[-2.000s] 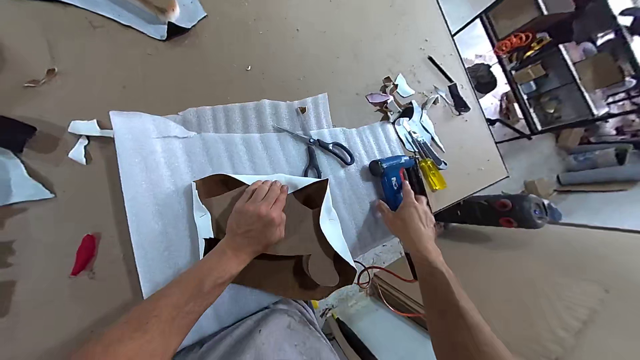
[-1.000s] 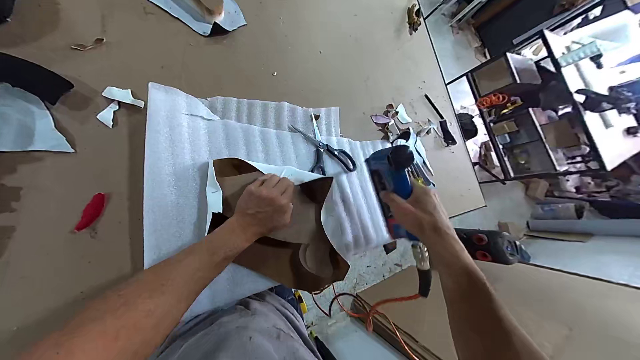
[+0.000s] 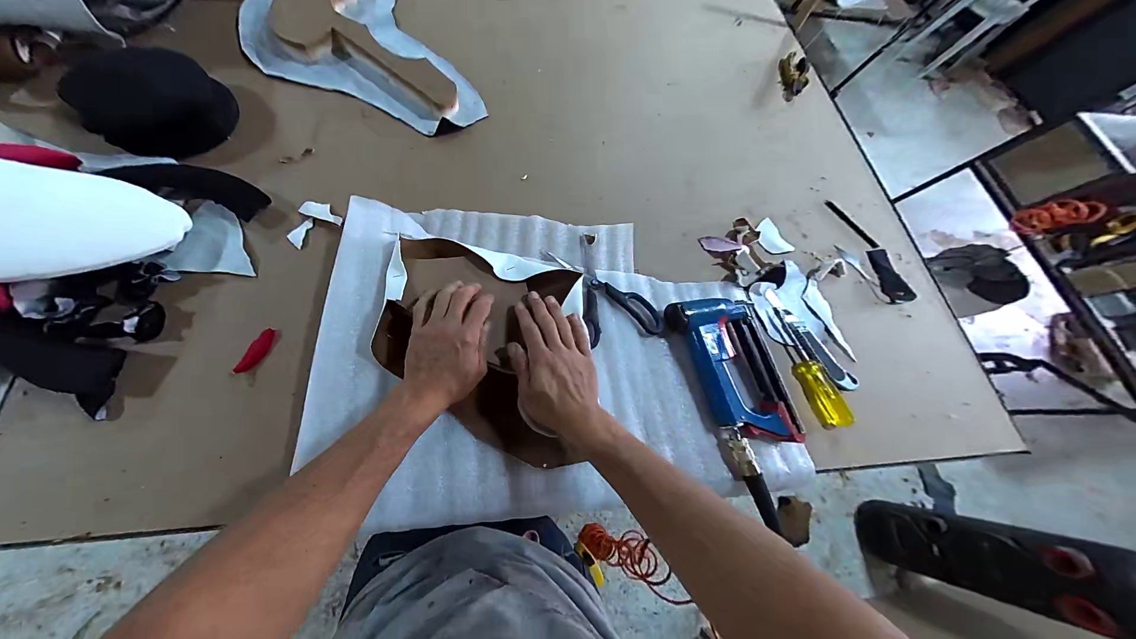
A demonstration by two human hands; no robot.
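Both palms press flat on a brown shaped piece with a white turned-over edge (image 3: 497,266), which lies on white foam sheeting (image 3: 426,497). My left hand (image 3: 450,342) is on its left half, fingers pointing away from me. Beside it my right hand (image 3: 557,355) rests on the right half. Scissors with dark handles (image 3: 630,306) lie at the piece's upper right. Farther right, a blue pneumatic staple gun (image 3: 723,364) with a hose lies on the foam's edge. A yellow-handled screwdriver (image 3: 821,390) is next to it, by white scraps.
A utility knife (image 3: 890,275) lies near the table's right edge. Another padded piece (image 3: 390,75) sits at the far side. At left are a black pad (image 3: 149,102), a white rounded piece (image 3: 89,217) and a red scrap (image 3: 256,351). Orange hose (image 3: 626,555) lies below the table.
My right hand has let go of the staple gun, which now lies on the foam, and has moved left onto the brown piece. My left hand has gone from curled to flat. The view has shifted.
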